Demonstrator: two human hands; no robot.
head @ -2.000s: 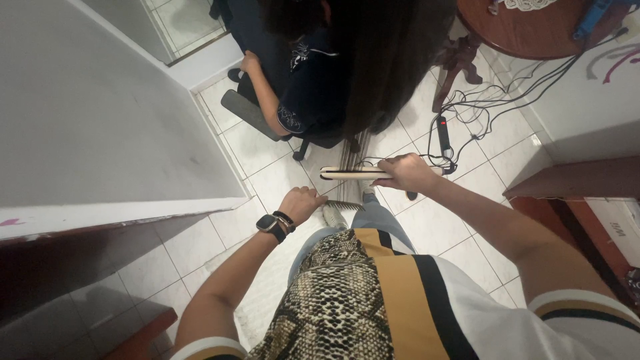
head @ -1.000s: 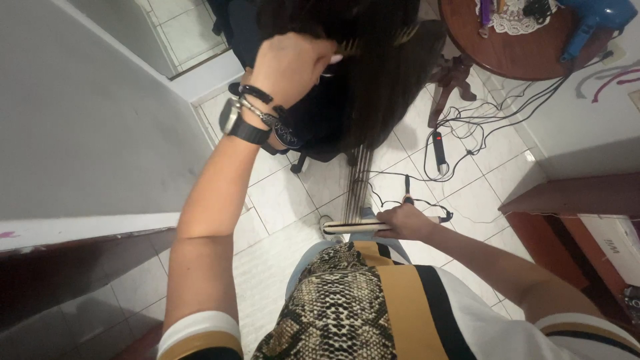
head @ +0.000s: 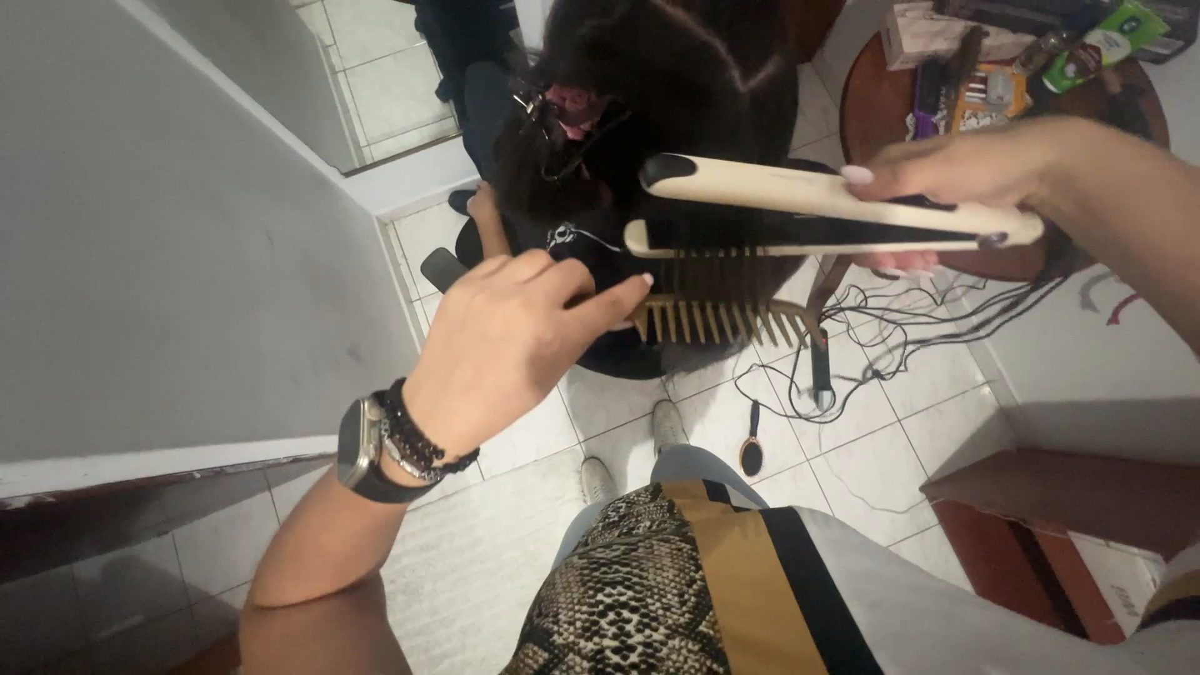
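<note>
A seated person's long dark hair (head: 694,103) fills the top middle, part of it held up by a metal clip (head: 527,105) beside a pink hair accessory (head: 574,111). My left hand (head: 525,337) grips a wide-tooth comb (head: 717,319), whose teeth are in the hanging ends of a hair section. Just above the comb, my right hand (head: 947,192) holds a cream hair straightener (head: 769,187) with its two plates apart. The same hair section passes at the lower plate; whether it lies between the plates is not fully clear.
A round wooden table (head: 867,103) at the upper right holds a green tube (head: 1102,47), a purple-handled brush (head: 928,98) and other items. Tangled black cords (head: 881,347) and a small hairbrush (head: 751,455) lie on the tiled floor. A grey wall (head: 187,234) stands at the left.
The straightener has moved up from near my waist to the hair and its plates have parted. My left hand has come down from the top of the head with the comb.
</note>
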